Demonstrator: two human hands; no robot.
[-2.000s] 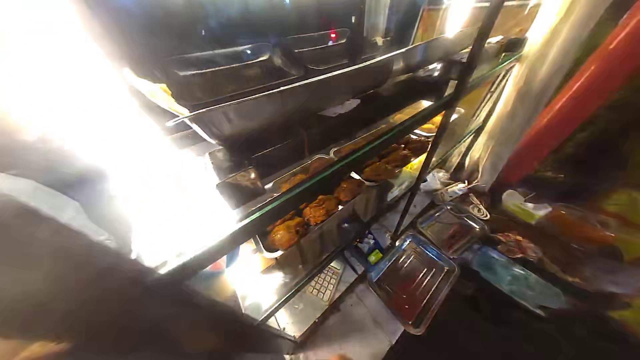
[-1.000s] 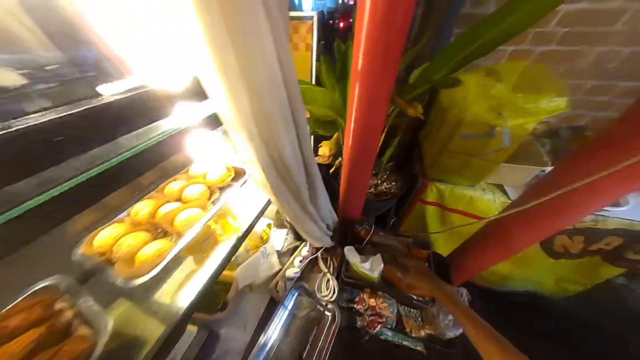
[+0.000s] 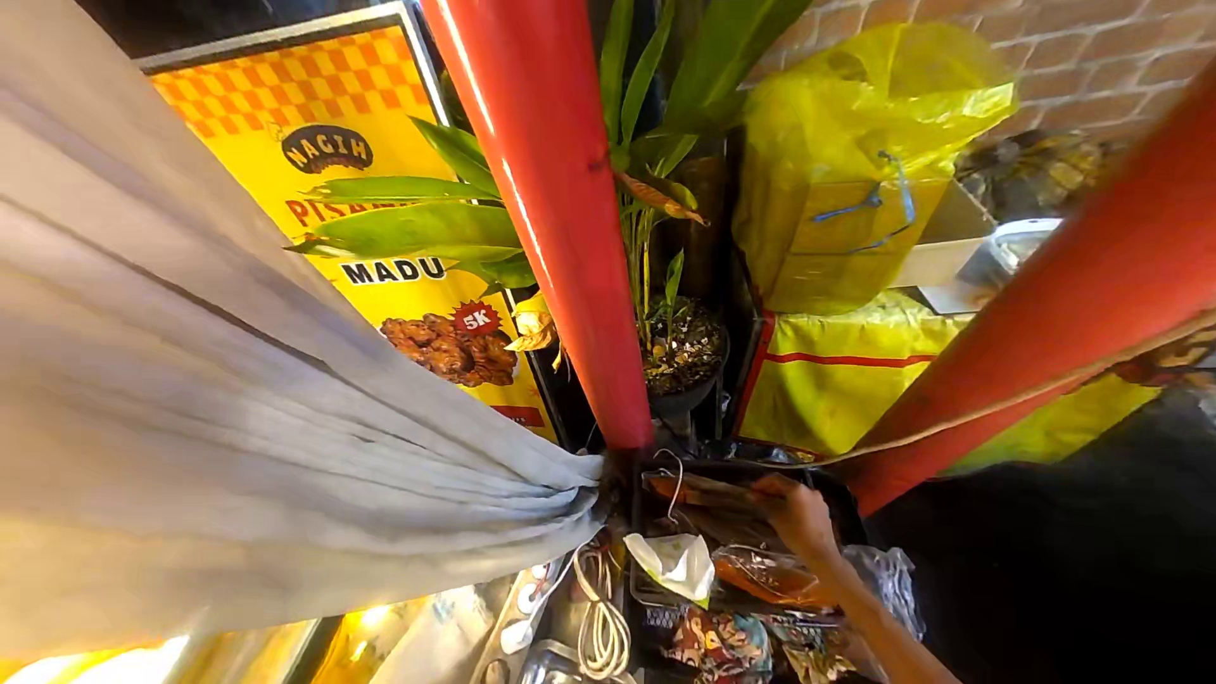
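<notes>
My right hand [image 3: 793,513] reaches in from the bottom right, its fingers on the end of a brown, flat item [image 3: 708,491] that looks like plastic packaging, inside a dark container. A metal wire hook [image 3: 673,484] stands by the item's left end. Below my hand are a clear plastic bag with orange-brown contents [image 3: 774,578] and a white paper piece [image 3: 676,565]. Further down are a patterned cloth-like bundle [image 3: 719,644] and a clear plastic bag [image 3: 883,579]. My left hand is out of view.
A red post [image 3: 560,209] and a pale curtain [image 3: 237,427] stand at left. Another red post [image 3: 1035,313] with a rope slants at right. Behind are a potted plant [image 3: 686,356], a banner [image 3: 285,95] and a yellow plastic bag [image 3: 855,171]. A coiled white cable [image 3: 601,617] lies below.
The view has swung right, from the food display to the posts and plant. My right hand, in the container one second ago too, is now on the brown item near its upper edge.
</notes>
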